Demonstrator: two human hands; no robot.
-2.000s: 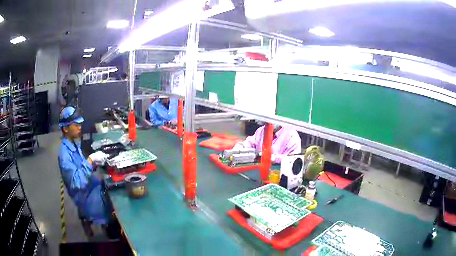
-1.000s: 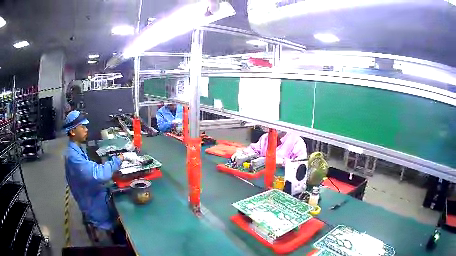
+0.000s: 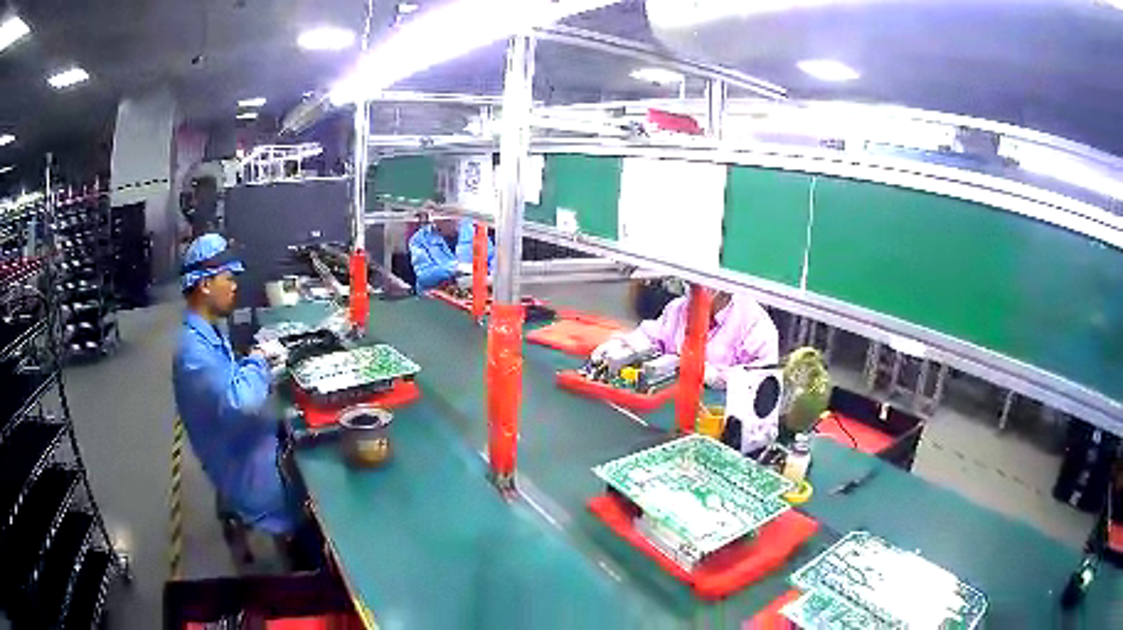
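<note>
Neither of my hands is in view. A green circuit board (image 3: 696, 492) with white traces lies raised and slightly tilted over a red pad (image 3: 770, 554) on the green bench (image 3: 431, 529). A second circuit board (image 3: 887, 585) lies at the lower right, cut off by the bottom edge, with part of a red pad (image 3: 766, 612) at its left.
A red-wrapped post (image 3: 505, 394) stands on the bench. A metal pot (image 3: 366, 436) is at the left edge. A person in blue (image 3: 228, 406) stands at left by another board (image 3: 357, 368). A person in pink (image 3: 727, 335) works across the bench. A fan (image 3: 805, 386) stands behind the boards.
The view has shifted, so the bench and boards sit farther right. The person in blue at left has drawn the hands back from the board. The nearer boards have not moved on the bench.
</note>
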